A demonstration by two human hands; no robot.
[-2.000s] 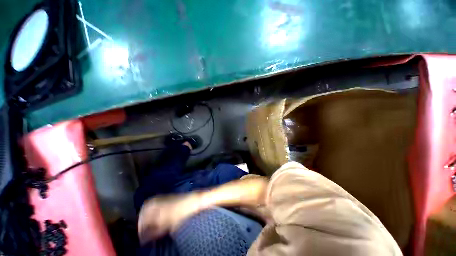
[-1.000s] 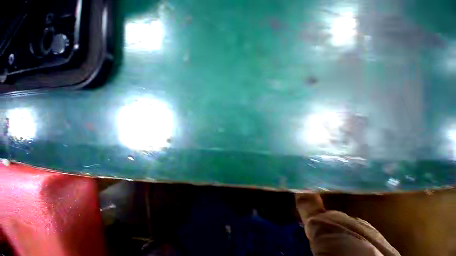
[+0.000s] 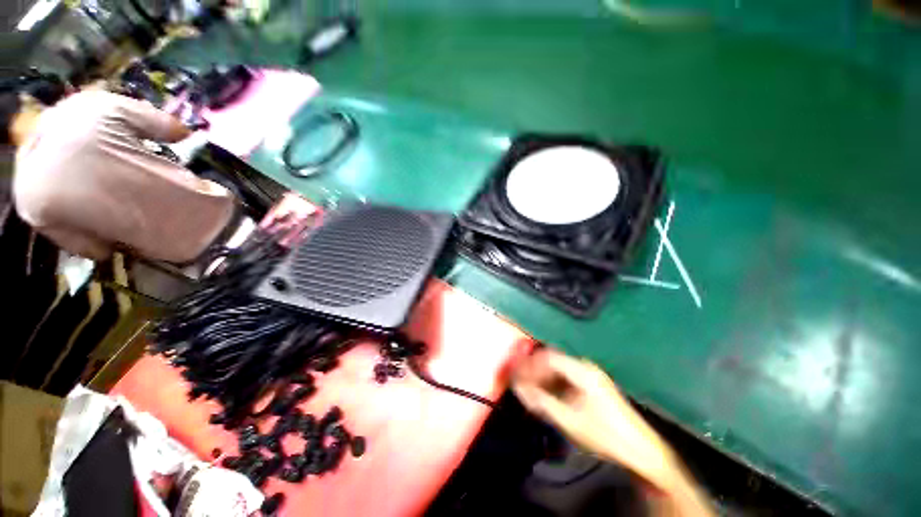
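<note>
My right hand (image 3: 550,389) is blurred, at the edge of the pink-red table, with the forearm coming from the lower right. Its fingers look curled; I cannot tell whether they hold anything. A thin black cord (image 3: 454,388) runs over the table edge towards it. My left hand is not in view. A flat black ribbed cover (image 3: 359,265) lies tilted on a heap of black power cords (image 3: 227,338). Many small black fittings (image 3: 293,439) are scattered on the pink-red table (image 3: 404,464).
Black square housings are stacked on the green bench (image 3: 808,303), the top one with a white disc (image 3: 563,185). White strips (image 3: 677,265) lie beside them. A coiled black cable (image 3: 321,141) lies farther left. Another person's tan sleeve (image 3: 121,182) is at left. White wrapping (image 3: 157,454) is lower left.
The view has swung left and away from the bench edge and lap, bringing in the cord heap, ribbed cover and other person. My right hand now shows at the pink-red table's edge.
</note>
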